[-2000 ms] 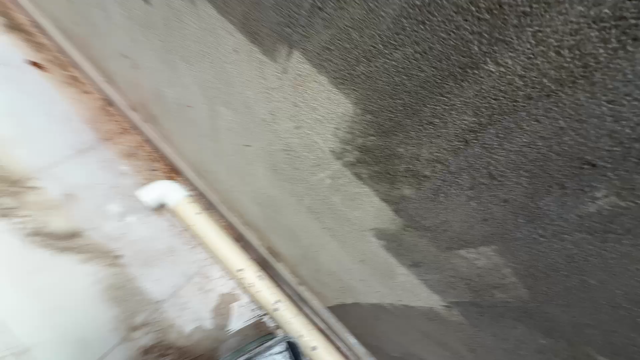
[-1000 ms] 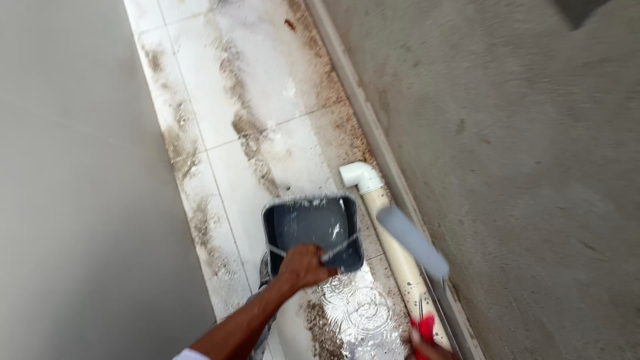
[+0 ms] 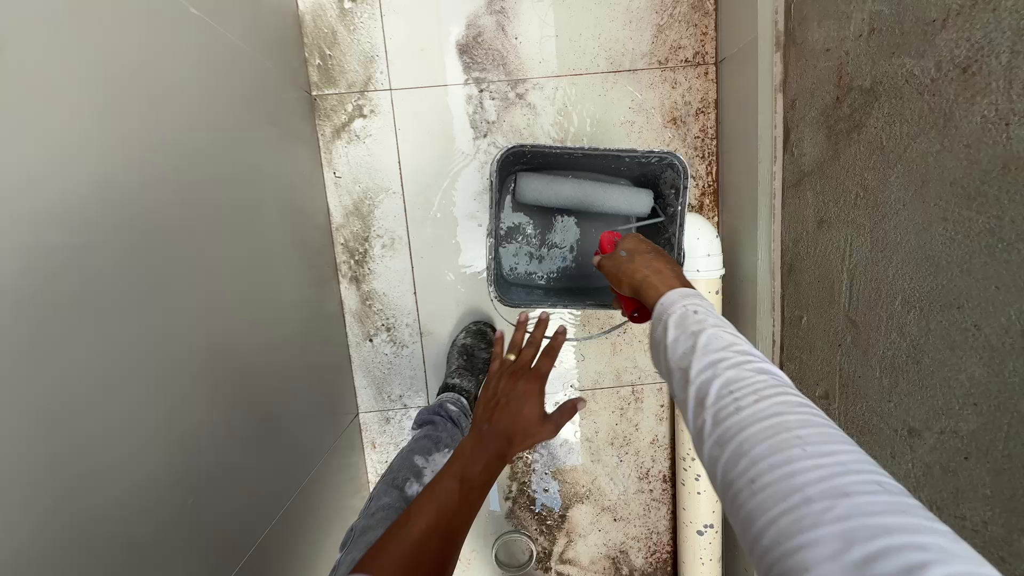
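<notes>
A dark rectangular paint bucket (image 3: 588, 298) stands on the tiled floor with grey liquid in it. My right hand (image 3: 642, 268) is shut on the red handle (image 3: 634, 309) of a paint roller, at the bucket's lower right rim. The roller's pale sleeve (image 3: 584, 194) lies inside the bucket, near its far wall. My left hand (image 3: 520, 392) is just below the bucket with its fingers spread and holds nothing. The bucket's wire bail (image 3: 596, 335) hangs down on the near side.
A cream pipe with a white elbow (image 3: 702, 248) runs along the rough grey wall (image 3: 896, 200) at right. A smooth grey wall (image 3: 160, 280) bounds the left. My shoe (image 3: 468, 358) stands left of my hand. A small round container (image 3: 514, 552) sits at the bottom. The tiles are wet and stained.
My left hand held the bucket's bail one second ago and has let go. The roller, outside the bucket at right then, is now inside it. The view has swung from the wall to the floor.
</notes>
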